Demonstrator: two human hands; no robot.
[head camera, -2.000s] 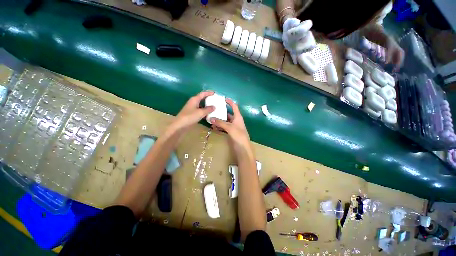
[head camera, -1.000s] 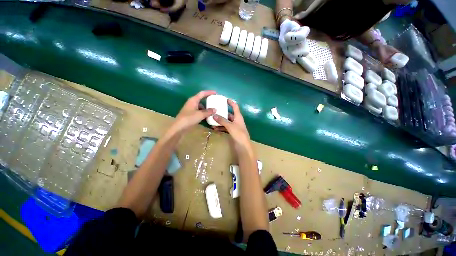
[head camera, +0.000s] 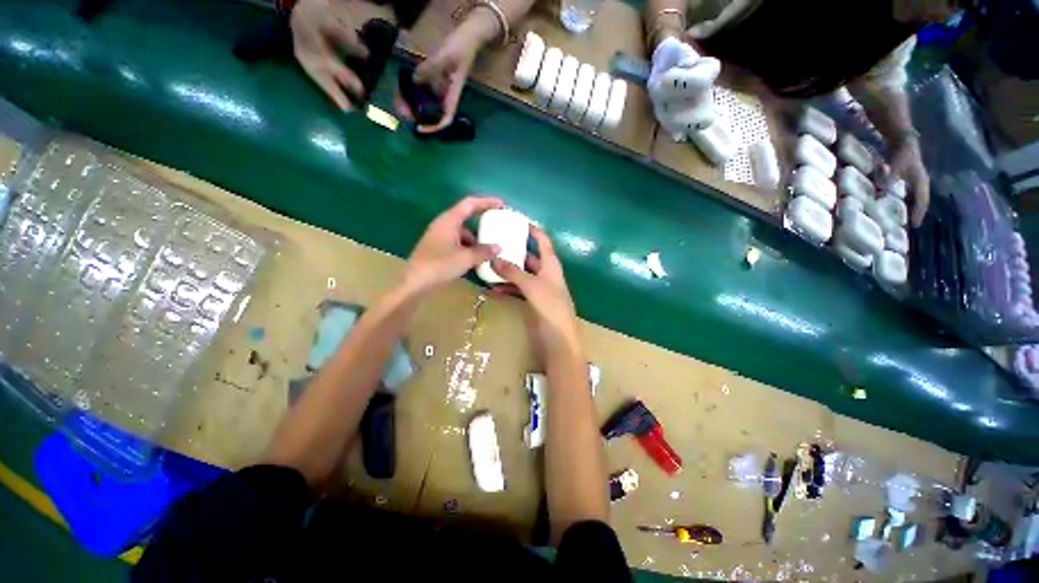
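Observation:
A glossy white rounded housing (head camera: 502, 241) is held between my two bare hands, over the near edge of the green conveyor. My left hand (head camera: 448, 241) grips its left side, with the thumb on its front face. My right hand (head camera: 545, 279) grips its right side, with the thumb at its lower part. The fingers behind the housing are partly hidden. A long white shell part (head camera: 485, 452) lies flat on the cardboard bench between my forearms. A black housing (head camera: 378, 437) lies to its left, partly beside my left forearm.
The cardboard bench (head camera: 729, 444) bears a red-and-black pistol-grip tool (head camera: 645, 435), a screwdriver (head camera: 684, 533), pliers (head camera: 776, 501) and pale blue-green pads (head camera: 333, 334). A clear blister tray (head camera: 125, 285) is at far left. Across the conveyor (head camera: 684, 285) are coworkers' hands and rows of white housings (head camera: 570, 87).
My hands still hold the white housing in nearly the same place. A coworker's hands have come in at the top left over the conveyor, around black housings. Scraps on the belt have shifted right.

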